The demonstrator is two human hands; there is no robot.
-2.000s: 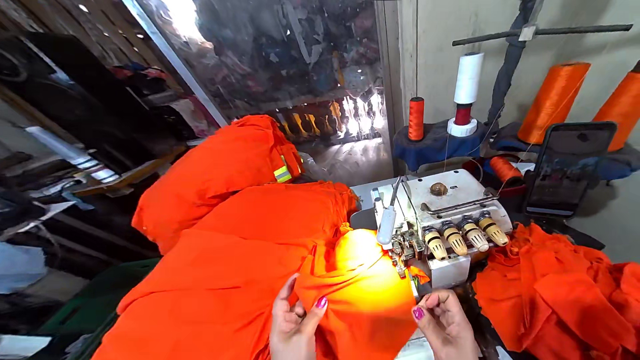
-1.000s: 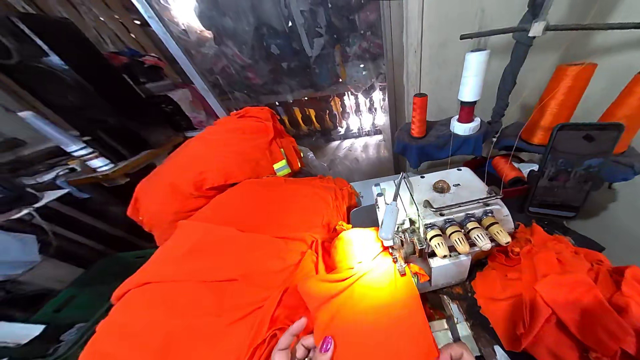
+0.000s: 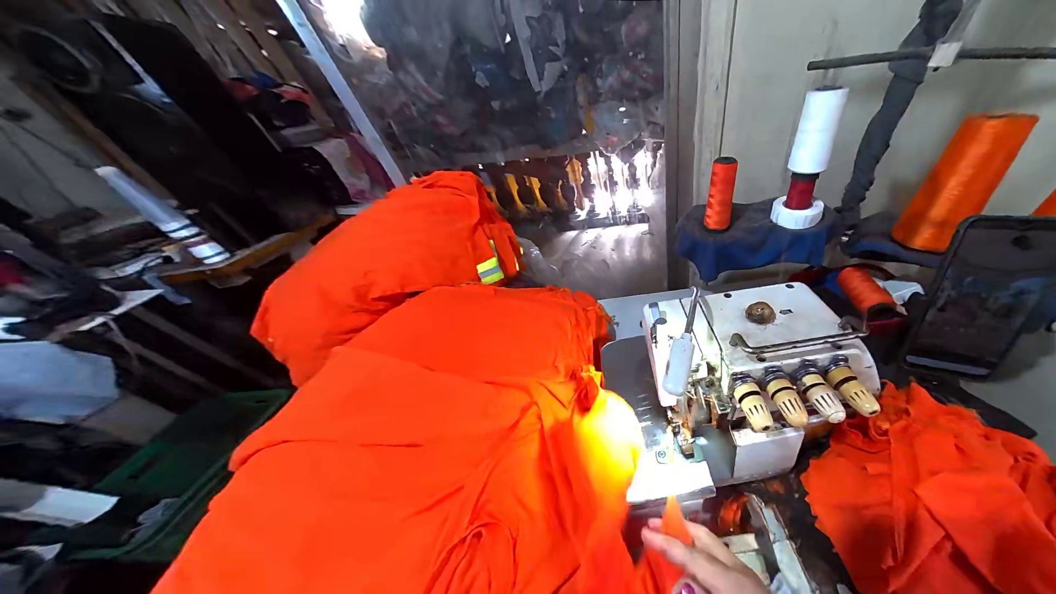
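My right hand [image 3: 708, 561] is low in the view, just below the bed plate of the white overlock sewing machine [image 3: 796, 309]. An edge of orange fabric [image 3: 675, 521] shows at its fingers; whether they pinch it cannot be told. My left hand is out of view. Left of the machine lies a large heap of orange fabric [image 3: 388, 462], its right edge lit brightly by the lamp beside the needle area. The presser foot area [image 3: 683, 425] has no fabric under it.
A bundled orange garment with a reflective strip [image 3: 371, 272] lies behind the heap. More orange cloth [image 3: 940, 495] is at the right. Thread cones [image 3: 965, 181] and a smartphone [image 3: 978, 297] stand behind the machine. A green crate [image 3: 190, 470] is at the lower left.
The orange cloth in front of the needle has come off the machine plate to the left. My left hand has left the view. My right hand shows more than one second ago.
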